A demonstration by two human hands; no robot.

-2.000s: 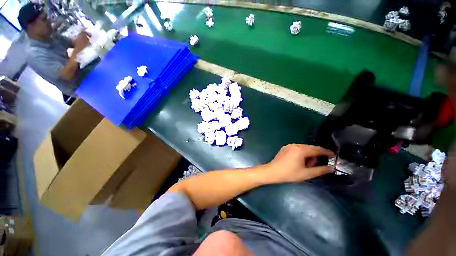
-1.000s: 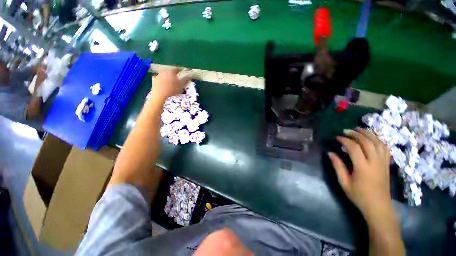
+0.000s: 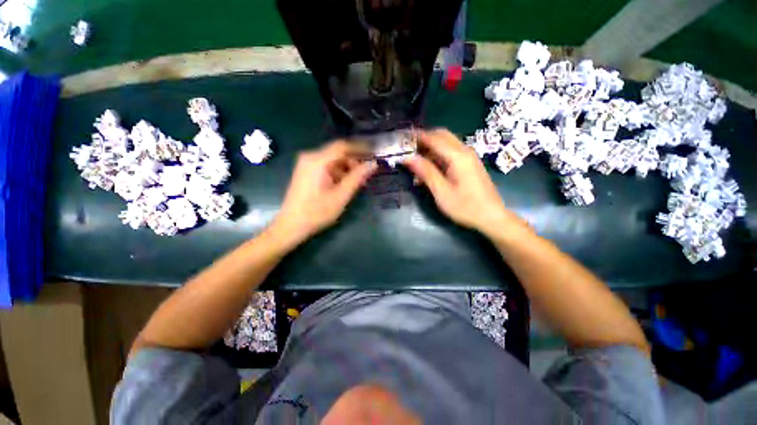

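Observation:
The black hand press (image 3: 378, 50) stands in front of me, its dark ram above the grey metal fixture (image 3: 386, 143). My left hand (image 3: 328, 187) is at the left side of the fixture, fingertips bent together. My right hand (image 3: 455, 178) is at the right side, its fingertips at a small white part (image 3: 400, 156) on the fixture's front edge. The hands are blurred, and I cannot tell whether either one grips the part. A pile of white parts (image 3: 166, 178) lies on the left, and a larger spread pile (image 3: 573, 116) lies on the right.
A blue stack of sheets (image 3: 25, 183) stands at the left edge, above a cardboard box (image 3: 50, 357). One white part (image 3: 256, 147) lies between the left pile and my left hand. Trays of white parts (image 3: 253, 324) show under the bench. The green belt (image 3: 191, 33) runs behind.
My view has turned to centre on the press. My left hand has moved from the left pile to the fixture. My right hand has moved from beside the right pile to the fixture.

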